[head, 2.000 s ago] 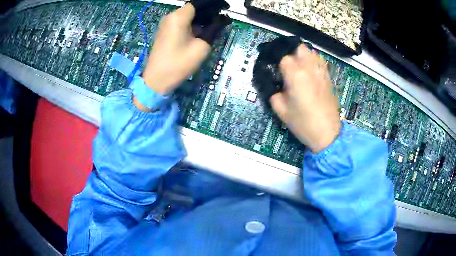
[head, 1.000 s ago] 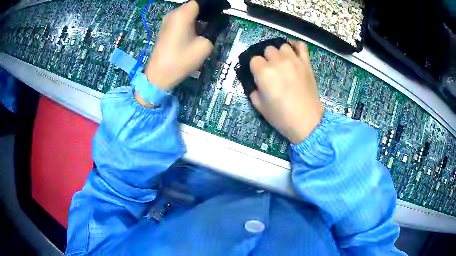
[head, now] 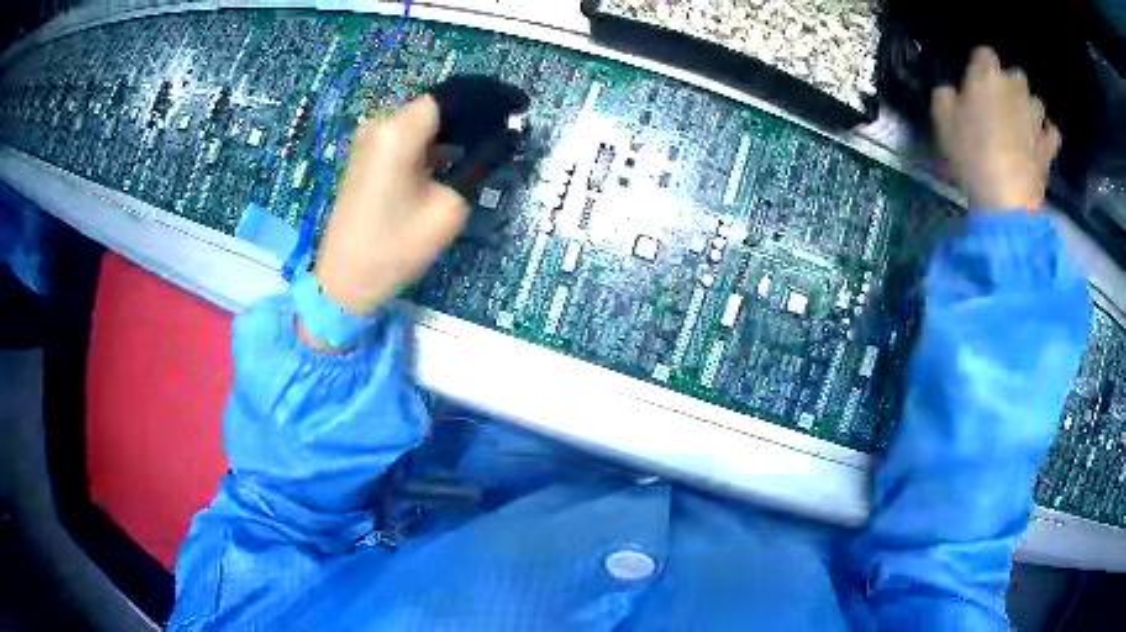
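My left hand (head: 389, 204) is closed on a matt black item (head: 479, 121) over the boards, left of the bright patch. A small pale piece shows at that item's right edge. A row of green circuit boards (head: 617, 228) runs across the view, with small chips and pale connectors on it. My right hand (head: 998, 133) is at the near edge of the dark right-hand bin (head: 951, 31). Its fingertips are blurred against the dark bin, and I cannot tell whether it holds anything.
A black tray of small cream parts (head: 766, 43) stands beyond the boards. A blue cord (head: 324, 136) runs from my left wrist strap (head: 324, 311) across the boards. A white rail (head: 617, 414) edges the near side. A red panel (head: 154, 414) is at lower left.
My right hand has moved from over the boards rightward to the dark bin, and the black item by it no longer shows on the boards. My left hand has moved slightly down and left with its black item.
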